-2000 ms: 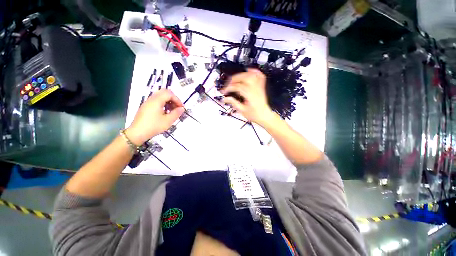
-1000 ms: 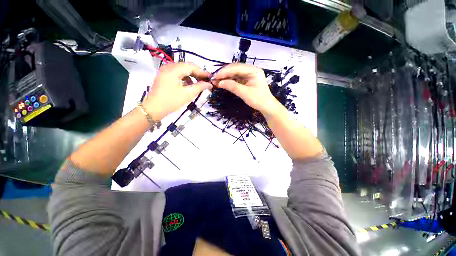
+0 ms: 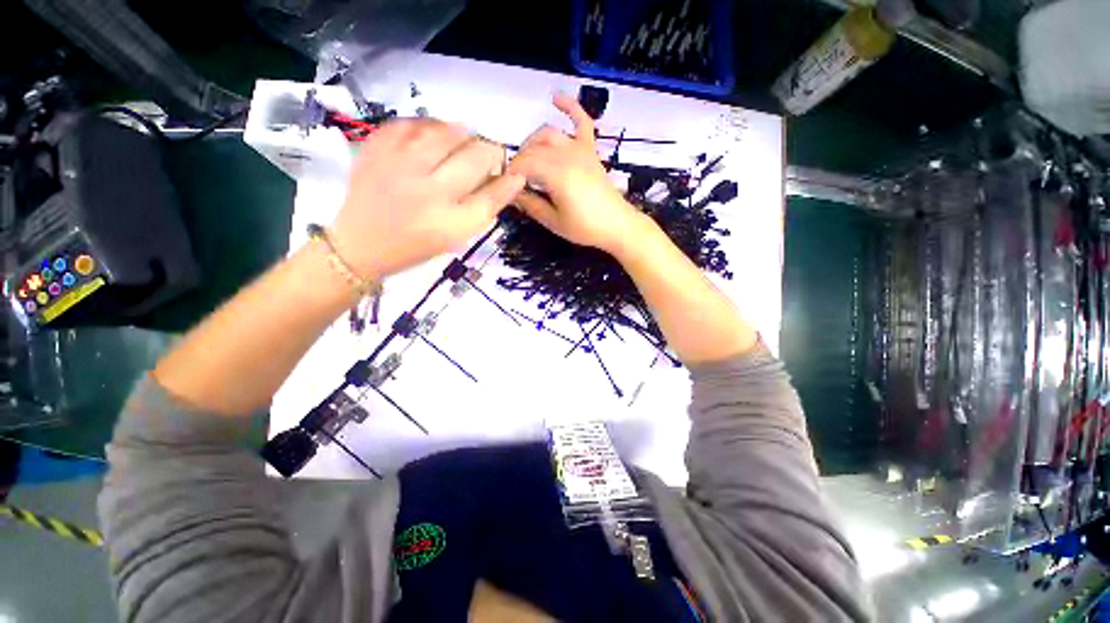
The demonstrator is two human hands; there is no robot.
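Note:
A black wire harness (image 3: pixel 429 296) runs diagonally over the white board (image 3: pixel 511 420), with a black connector (image 3: pixel 290 452) at its lower left end and thin tie tails sticking out sideways. My left hand (image 3: pixel 426 195) and my right hand (image 3: pixel 562 183) meet at the harness's upper part, fingertips together. The fingers hide what they pinch there; I cannot tell if it is a tie. Several fingers of my right hand are raised. A tangled pile of black cable ties (image 3: pixel 584 262) lies right of the harness, partly under my right forearm.
A white fixture block (image 3: pixel 282 122) with red wires (image 3: pixel 348 123) is at the board's upper left. A blue parts bin (image 3: pixel 657 46) and a labelled bottle (image 3: pixel 840 59) stand beyond the board. A boxy device (image 3: pixel 104 219) is at left. Clear bags (image 3: pixel 974 329) hang at right.
My hands have come together from apart and now meet on the upper harness. Since one second ago, my left hand has turned palm down more and a right finger has lifted. The view has shifted.

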